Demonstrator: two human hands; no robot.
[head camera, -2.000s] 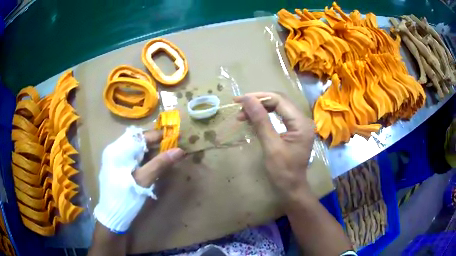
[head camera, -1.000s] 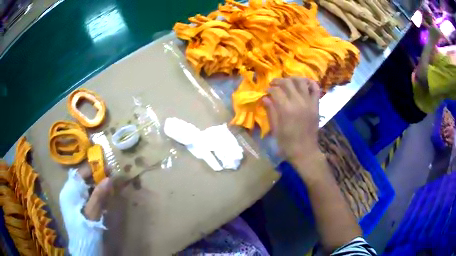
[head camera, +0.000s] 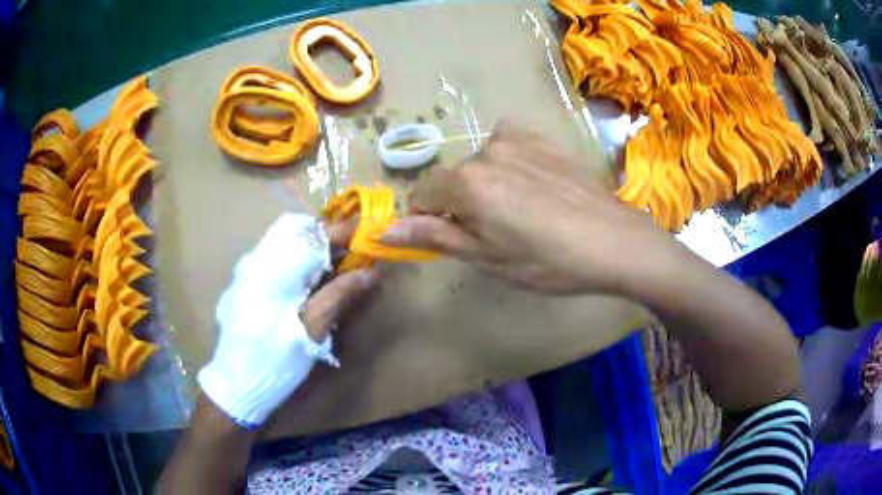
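Observation:
My left hand (head camera: 280, 309), in a white fingertip-less glove, grips a bundle of orange strips (head camera: 372, 218) in front of the cup. My right hand (head camera: 513, 208) is bare and slightly blurred. Its thumb and fingers hold an orange strip (head camera: 414, 253) against the bundle's right side. The glue cup (head camera: 410, 146), white and round, stands just beyond the hands. A thin pale stick (head camera: 459, 139) leans in it, its right end beside my right knuckles. Where the strip ends meet is hidden by my fingers.
Orange rings (head camera: 265, 116) lie stacked behind my left hand, with another ring (head camera: 335, 61) beyond. Nested orange pieces (head camera: 73, 261) line the left edge. An orange strip heap (head camera: 716, 126) and tan strips (head camera: 822, 92) lie right. A blue crate (head camera: 629, 416) holds tan strips below.
My right hand has moved from the orange heap back to my left hand, bringing a strip to the bundle. The view has turned back left. The white cloth is no longer visible.

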